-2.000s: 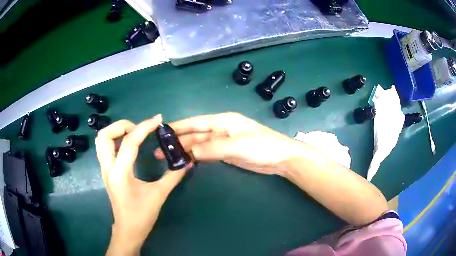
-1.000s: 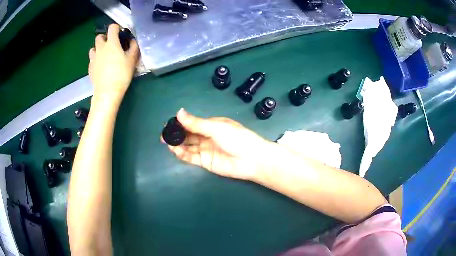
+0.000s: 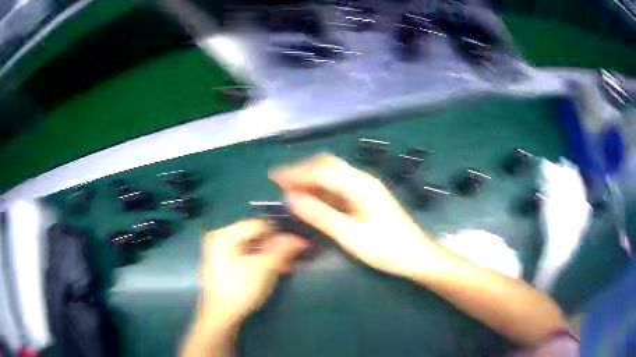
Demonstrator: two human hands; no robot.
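The view is strongly blurred. My left hand (image 3: 240,268) is over the bench mat, its fingers curled around a dark thing, likely a black plug (image 3: 284,215). My right hand (image 3: 362,223) is just to the right and above, its fingers bent close to the same plug; whether it grips anything is too blurred to tell. Several black plugs (image 3: 474,181) stand or lie on the green mat right of my hands. More plugs (image 3: 136,200) are grouped at left.
A silvery tray (image 3: 390,90) with dark plugs is at the top. A pale rail (image 3: 139,155) borders the green conveyor (image 3: 153,104). White cloths (image 3: 563,216) (image 3: 485,252) lie at right, near a blue bin (image 3: 582,132). Dark cases (image 3: 70,272) are at the left edge.
My left hand has come back from beside the tray's left corner to the middle, near my right hand. My right hand has turned, fingers now bent over. The whole view has shifted and blurred.
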